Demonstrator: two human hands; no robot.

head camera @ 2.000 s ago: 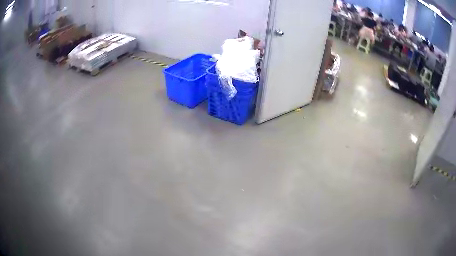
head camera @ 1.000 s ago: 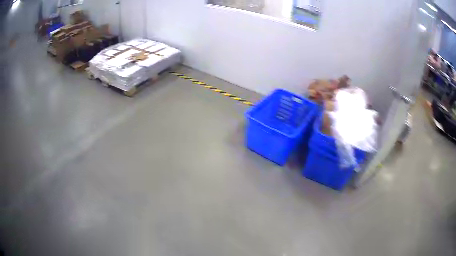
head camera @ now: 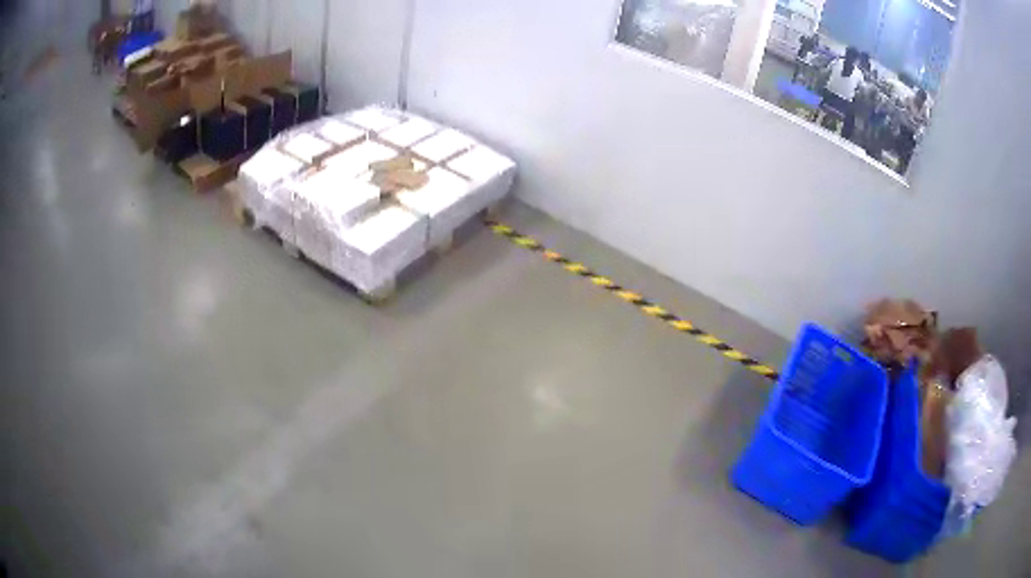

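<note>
No hand is in the picture. Nearest in front, at the lower right, stands an empty-looking blue plastic crate (head camera: 797,469). A second blue crate (head camera: 899,508) touches it on the right and holds brown paper or cardboard and a white plastic bag (head camera: 979,435). At the upper left, a low stack of white packages (head camera: 390,243) with brown pieces on top lies on a wooden pallet (head camera: 377,294).
Brown cartons (head camera: 204,96), some with dark contents, stand behind the pallet at the upper left. Yellow-black floor tape (head camera: 633,298) runs near the pale wall (head camera: 543,102). Through a window (head camera: 859,85) people show at work tables. Grey floor (head camera: 452,452) lies in front.
The view has turned left and come nearer. The crates have shifted to the lower right, the pallet stack looks larger, more of the window shows, and the open door has left the picture.
</note>
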